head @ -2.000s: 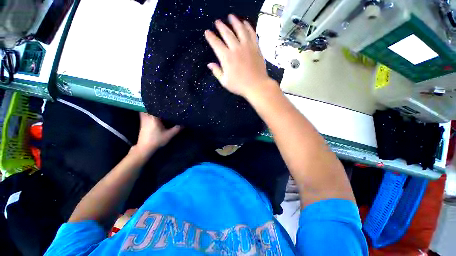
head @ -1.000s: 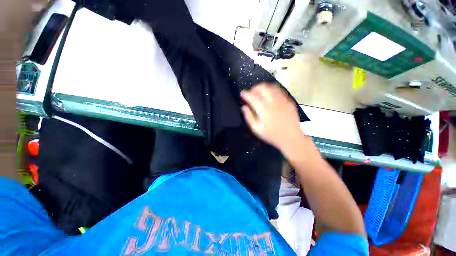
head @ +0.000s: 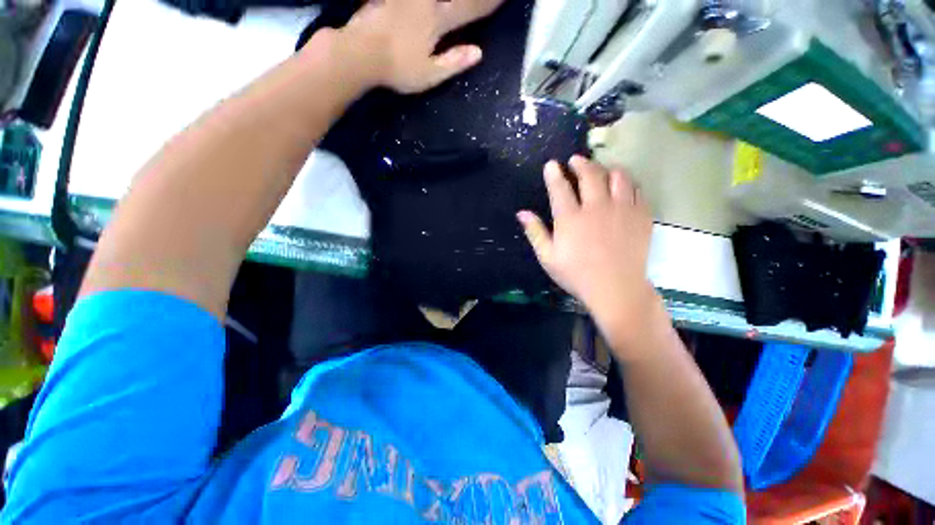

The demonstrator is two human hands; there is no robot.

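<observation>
A black garment panel (head: 451, 195) with tiny bright sparkles lies over the tabletop and hangs over its front edge. My left hand (head: 415, 46) lies on the panel's upper part, thumb spread out, its fingers partly cut off by the top edge of the picture. My right hand (head: 595, 226) rests on the panel's right edge, fingers spread and pointing up. Neither hand visibly grips the cloth. The sewing machine head (head: 677, 62) stands at the upper right, close to the cloth. The needle area is too blurred to tell.
The white tabletop (head: 195, 97) has a green ruler-marked edge. A pile of black pieces (head: 805, 277) lies at the right on the table. The beige machine bed (head: 677, 169) is right of my right hand. A blue basket (head: 795, 415) and an orange-red stool (head: 861, 410) stand at the lower right.
The panel was twisted across the table and now lies more spread out. My left hand, not visible one second ago, is on its upper part. My right hand has moved slightly right.
</observation>
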